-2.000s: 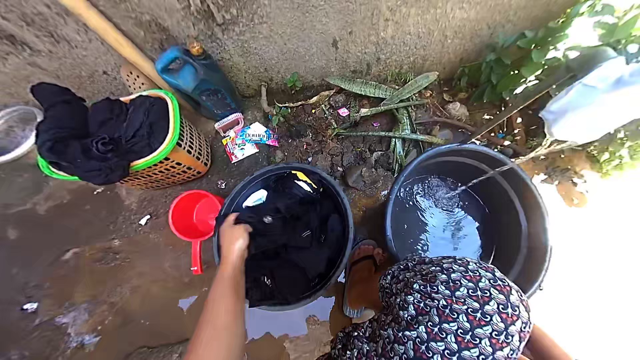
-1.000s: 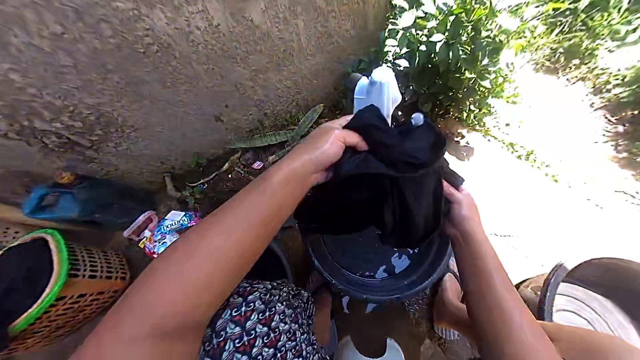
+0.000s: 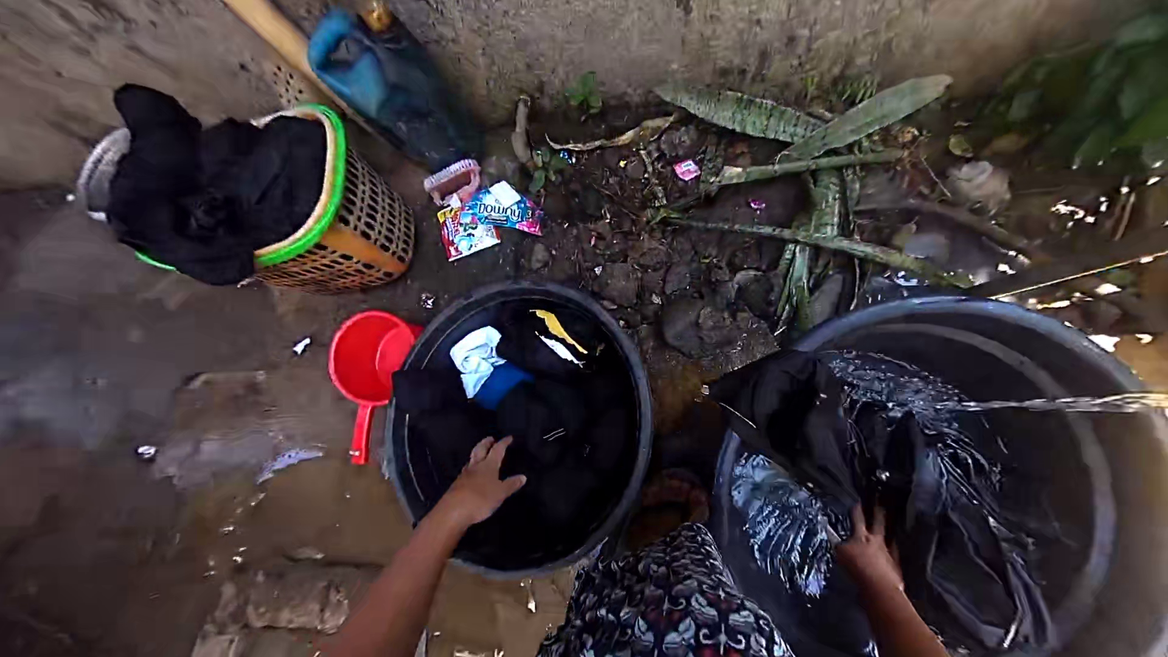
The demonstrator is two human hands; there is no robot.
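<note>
My left hand [image 3: 484, 482] reaches over a round dark tub [image 3: 643, 438] of soaking black clothes [image 3: 557, 429], its fingers apart and nothing in them. A white cloth piece, a blue patch and a yellow strip show among the clothes. At the right, my right hand [image 3: 871, 552] is on a black garment [image 3: 803, 420] in a larger dark basin [image 3: 1100, 511] of water. Part of the garment lies over the near left rim. A thin stream of water [image 3: 1068, 404] enters from the right. How the right fingers meet the cloth is partly unclear.
A red plastic dipper [image 3: 370, 356] touches the left tub. Behind stand a green-rimmed laundry basket [image 3: 365, 219] with black clothes, a blue plastic jug [image 3: 392, 82], a scrub brush [image 3: 453, 181] and Downy sachets [image 3: 502, 208]. Cut leaves [image 3: 821, 164] and stones lie by the wall.
Both hands were together, holding up a black garment; now they are apart, the left over the clothes tub and the right low in the water basin with a black garment. The view has swung left.
</note>
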